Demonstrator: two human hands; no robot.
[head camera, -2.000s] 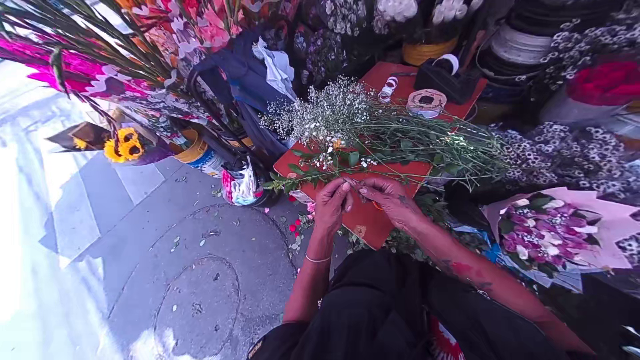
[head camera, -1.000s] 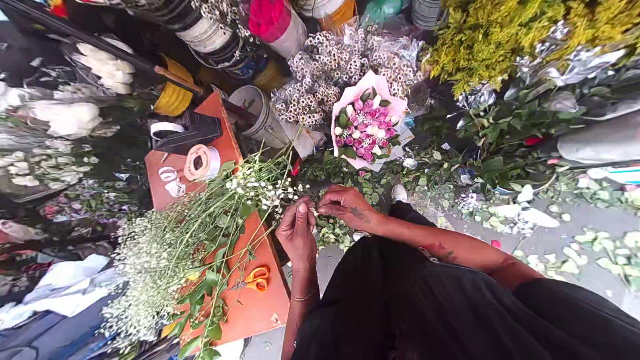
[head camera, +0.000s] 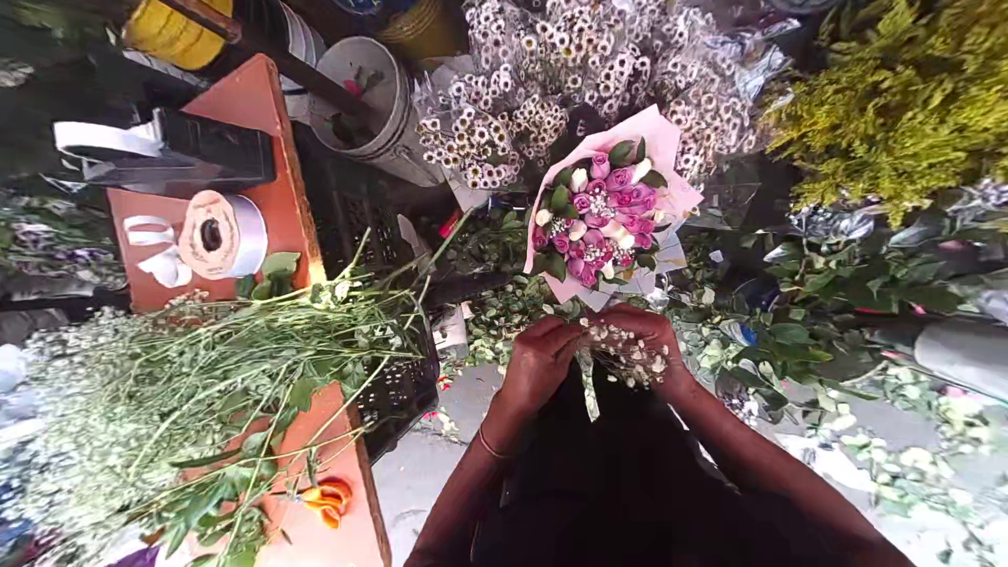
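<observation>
My left hand (head camera: 543, 362) and my right hand (head camera: 650, 339) are close together in front of my dark clothing. Between them is a small bunch of tiny white flowers (head camera: 626, 354), with a pale strip (head camera: 588, 384) hanging beside it. Both hands grip this bunch; the fingertips are partly hidden. Just beyond the hands lies a bouquet of pink roses (head camera: 610, 205) in pink paper. Cut white filler flowers (head camera: 102, 402) with long green stems lie across the orange-red table (head camera: 303, 528) on the left. Orange-handled scissors (head camera: 327, 501) rest near its edge. A ribbon roll (head camera: 223, 235) sits farther back.
A black plastic crate (head camera: 405, 386) stands beside the table. Behind it are a grey bucket (head camera: 362, 102) and wrapped daisy-like flowers (head camera: 488, 134). Yellow foliage (head camera: 874, 110) is at the upper right. Leaves and petals (head camera: 890, 465) litter the ground at the right.
The view has swung strongly toward the pink bouquet. My hands, near the table earlier, are now just below the bouquet, and the small white bunch shows plainly between them.
</observation>
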